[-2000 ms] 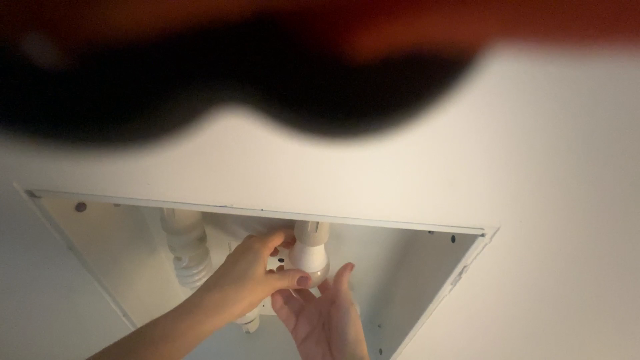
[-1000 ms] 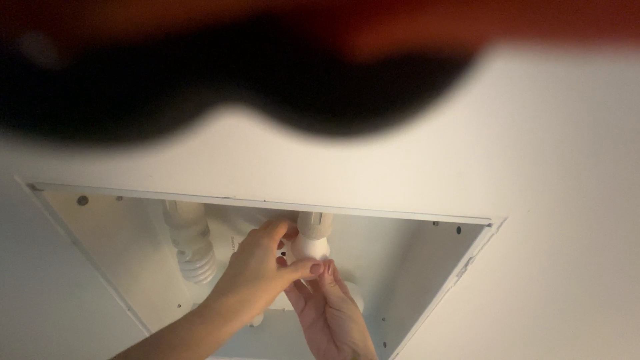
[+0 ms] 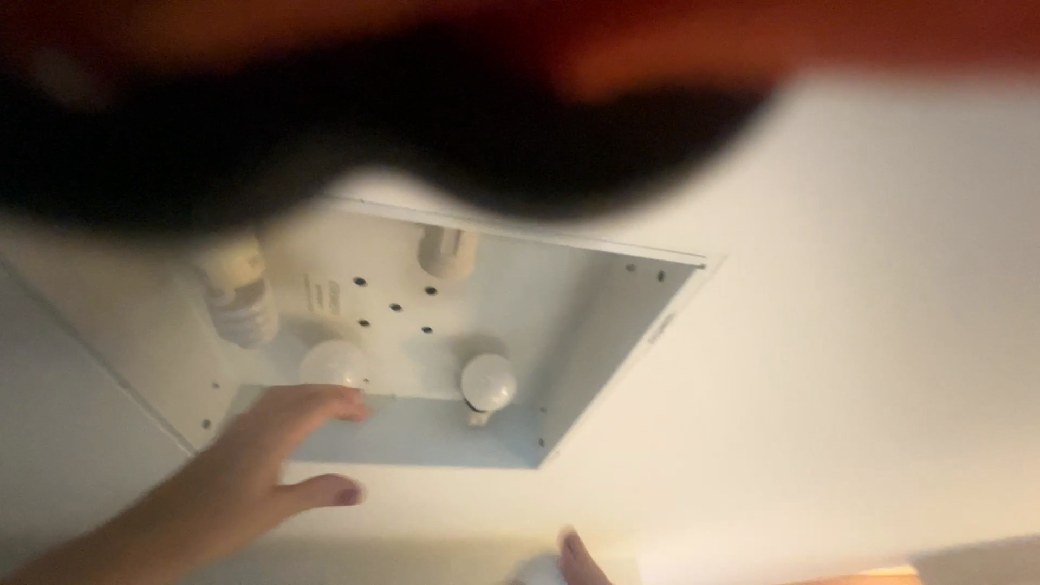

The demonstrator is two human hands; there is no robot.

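Note:
My left hand [image 3: 296, 451] is held below the recessed ceiling light box [image 3: 422, 443], its fingers and thumb apart and nothing between them. At the bottom edge, only part of my right hand [image 3: 583, 559] shows, with a white light bulb [image 3: 540, 571] against it, mostly cut off by the frame. The upper lamp socket [image 3: 448, 253] has no bulb in it. Two round white bulbs sit in the box, one bulb [image 3: 333, 362] just above my left fingertips and another bulb [image 3: 488, 382] to the right. A spiral compact fluorescent bulb [image 3: 244, 313] is at the left.
The box has a thin metal rim [image 3: 520, 236] and side walls with small holes, set in a pale ceiling [image 3: 812, 325]. A blurred dark and red shape [image 3: 366, 106] close to the camera covers the top of the view. Warm light shows at the lower right.
The bulb that both hands held at the upper socket is out of it. My right hand has moved down to the bottom edge; my left hand has let go and moved away. The view has shifted.

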